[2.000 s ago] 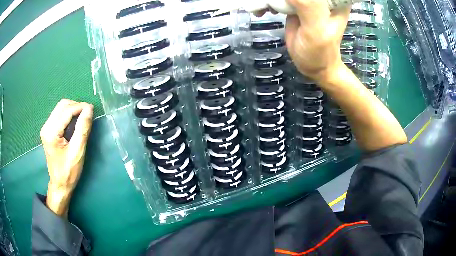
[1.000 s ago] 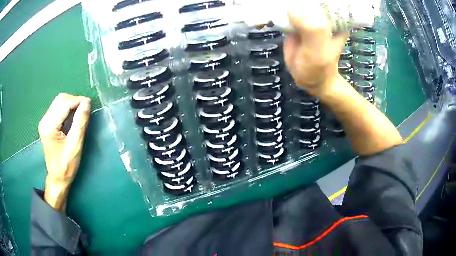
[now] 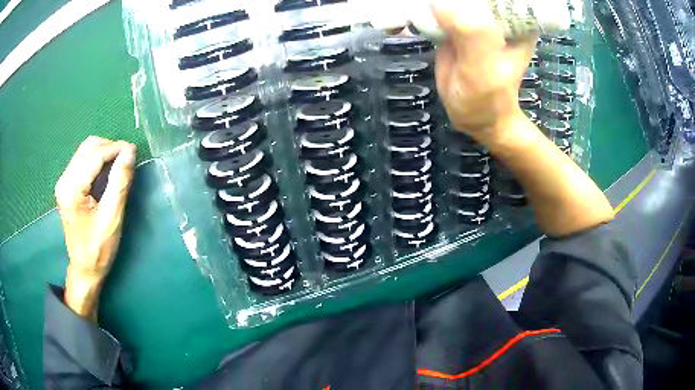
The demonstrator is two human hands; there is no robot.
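A clear blister tray (image 3: 305, 302) holds columns of glossy black round parts (image 3: 330, 171) standing tilted in its pockets. My right hand (image 3: 482, 76) is over the tray's upper right, its fingers closed round a white dispensing bottle (image 3: 526, 17) with printed marks. The bottle lies roughly sideways, its nozzle towards the left over the upper part of the tray; its tip is lost in glare. My left hand (image 3: 95, 190) rests on the mat left of the tray, with fingers curled. A small dark patch shows between thumb and fingers; whether it is a part or shadow is unclear.
The green mat (image 3: 68, 99) lies under the tray, with a white strip (image 3: 57, 38) at the upper left. Crumpled-looking clear plastic trays (image 3: 651, 68) are at the right edge. Grey floor with yellow lines (image 3: 636, 196) shows at lower right. My dark jacket is along the bottom.
My right hand with the bottle has moved slightly down from two seconds ago. The tray sits slightly higher in view. My left hand has shifted slightly left and up in view.
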